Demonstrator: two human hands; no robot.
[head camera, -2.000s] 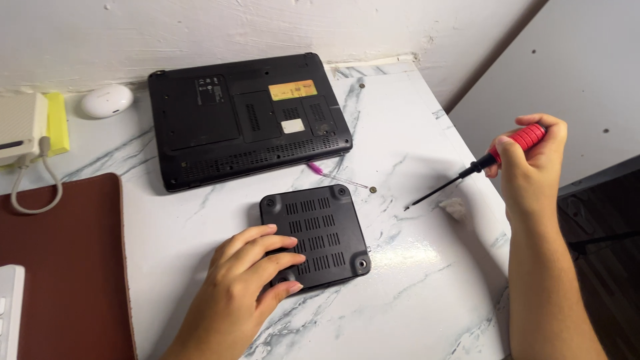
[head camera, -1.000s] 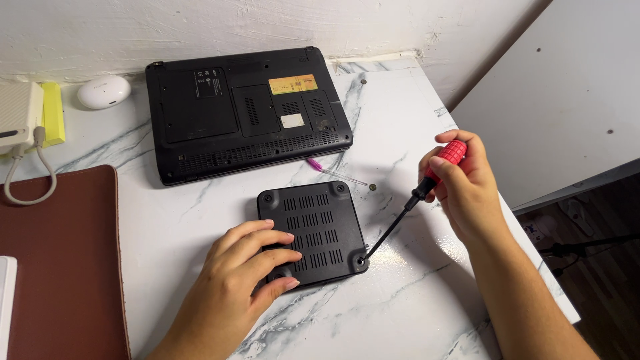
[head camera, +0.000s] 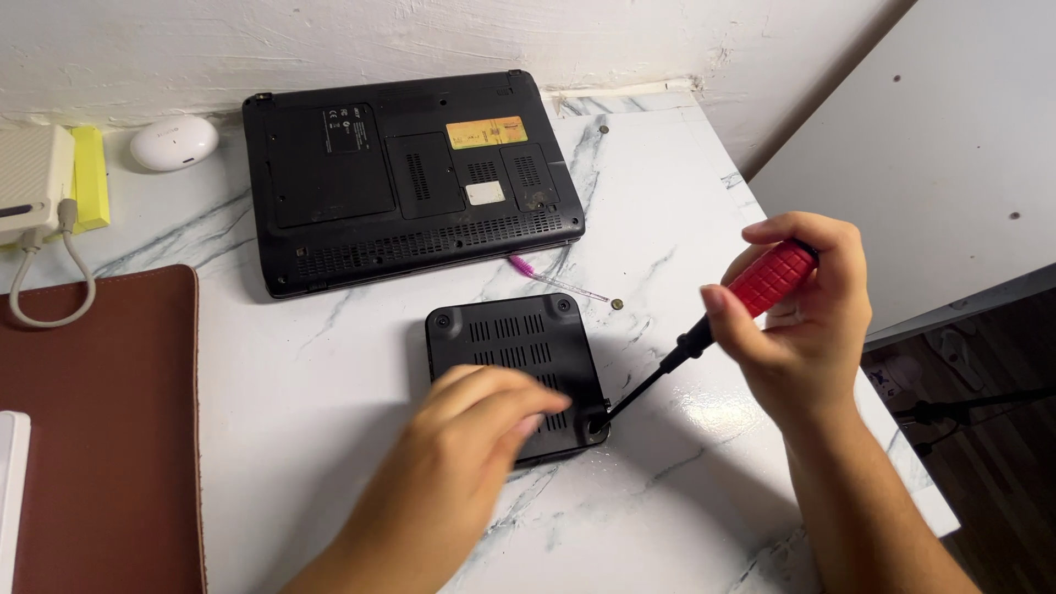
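A small square black device (head camera: 511, 326) with vent slots and recessed corner feet lies on the marble-patterned tabletop. In my right hand (head camera: 800, 330) is a screwdriver (head camera: 763, 276) with a red handle and black shaft, slanting down to the left. Its tip sits in the hole at the device's near right corner. My left hand (head camera: 462, 445), a little blurred, is over the near left part of the device, thumb and fingertips close together; whether it touches the device or pinches anything small cannot be told. It hides that part of the vents.
Behind the device an underside-up black laptop (head camera: 346, 190) lies near the wall. A small purple-tipped brush (head camera: 569, 285) and a small round piece (head camera: 617, 304) lie between them. At left are a white earbud case (head camera: 174, 143), a beige box with a cable (head camera: 37, 177) and a brown mat (head camera: 99, 429).
The screwdriver, held off to the right two seconds ago, has come to the device's near right corner. My left hand's fingers, spread on the device before, have drawn together and moved toward the right.
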